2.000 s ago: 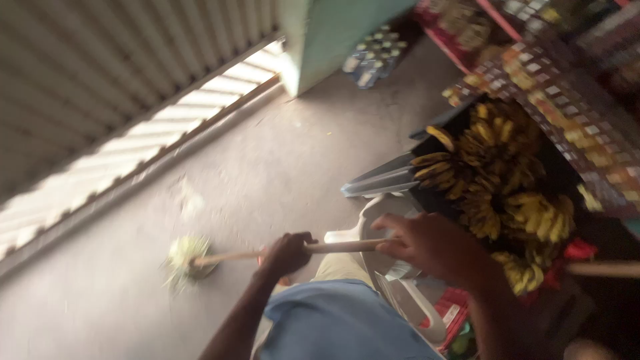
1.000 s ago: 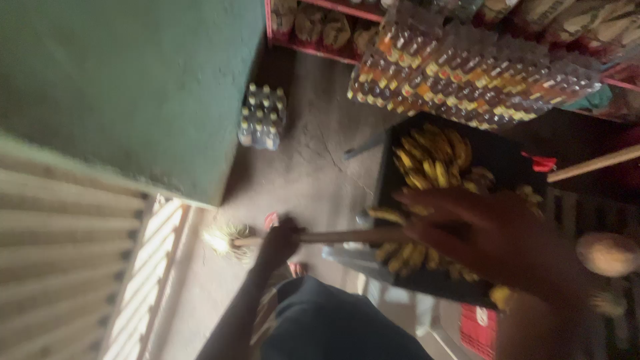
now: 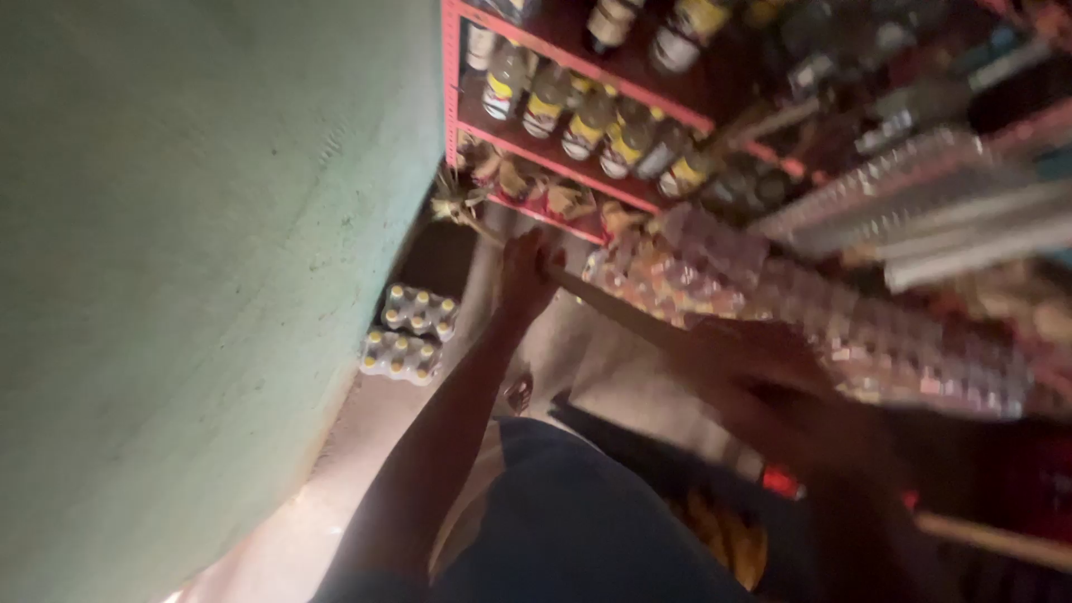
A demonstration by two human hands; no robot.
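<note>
A long wooden stick (image 3: pixel 615 306) runs slantwise across the view, with a pale fibre broom head (image 3: pixel 455 208) at its far end beside the wall's corner. Around the stick, nearer that head, my left hand (image 3: pixel 528 266) is closed. Farther back along it, my right hand (image 3: pixel 758 377) holds the stick too; blur and shadow hide its fingers in part. The broom head is up near the foot of the red shelf, and whether it touches the floor cannot be told.
Red metal shelving (image 3: pixel 578 54) holds bottles and bags. Shrink-wrapped packs of bottles (image 3: pixel 402 356) stand against the green wall (image 3: pixel 209 251). More stacked bottle packs (image 3: pixel 837 327) line the right. Bananas (image 3: pixel 724 536) lie at the lower right, near another wooden pole (image 3: pixel 997 540).
The view has turned strongly toward the shelves. The broom head, earlier by the slatted shutter, is now by the corner between wall and shelf. Both hands stay on the stick.
</note>
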